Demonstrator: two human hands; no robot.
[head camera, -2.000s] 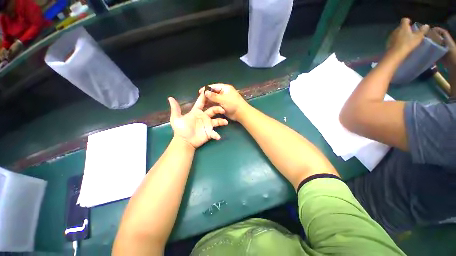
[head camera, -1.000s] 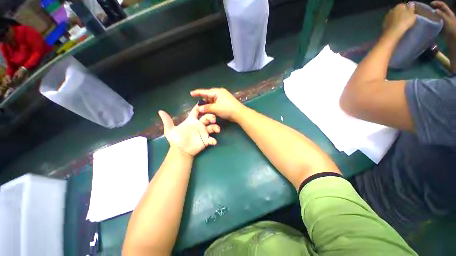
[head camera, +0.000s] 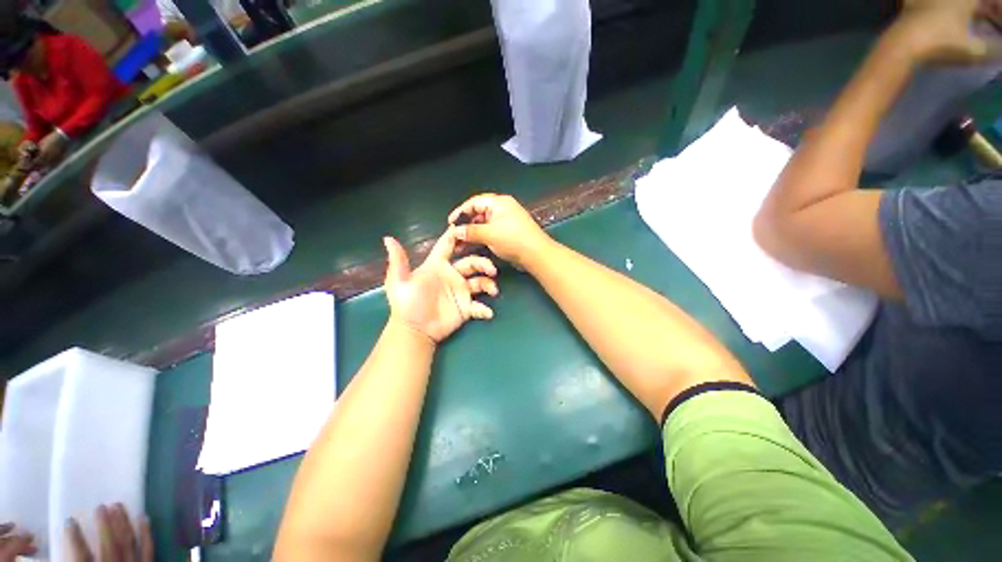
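Note:
My left hand (head camera: 431, 291) is palm up over the back edge of the green worktable (head camera: 516, 384), fingers spread, nothing lying in the palm. My right hand (head camera: 500, 231) pinches the tip of my left index finger between thumb and finger. A small dark patch (head camera: 461, 221) shows at that fingertip, mostly hidden by the right fingers; I cannot tell what it is. A stack of white paper (head camera: 273, 379) lies left of my left arm. A fanned pile of white paper (head camera: 736, 236) lies to the right.
A wrapped white piece (head camera: 198, 203) lies beyond the table edge at left; another (head camera: 546, 82) stands at top centre. A black slab (head camera: 200, 489) with a cable lies by the left stack. A white box-like block (head camera: 82, 450) has hands at it. A neighbour's arm (head camera: 824, 181) reaches over the right pile.
My hands stay together at the left index fingertip, and the dark patch shows less. Another person's hands have appeared at the white block. The right neighbour's hand has moved up over their grey piece.

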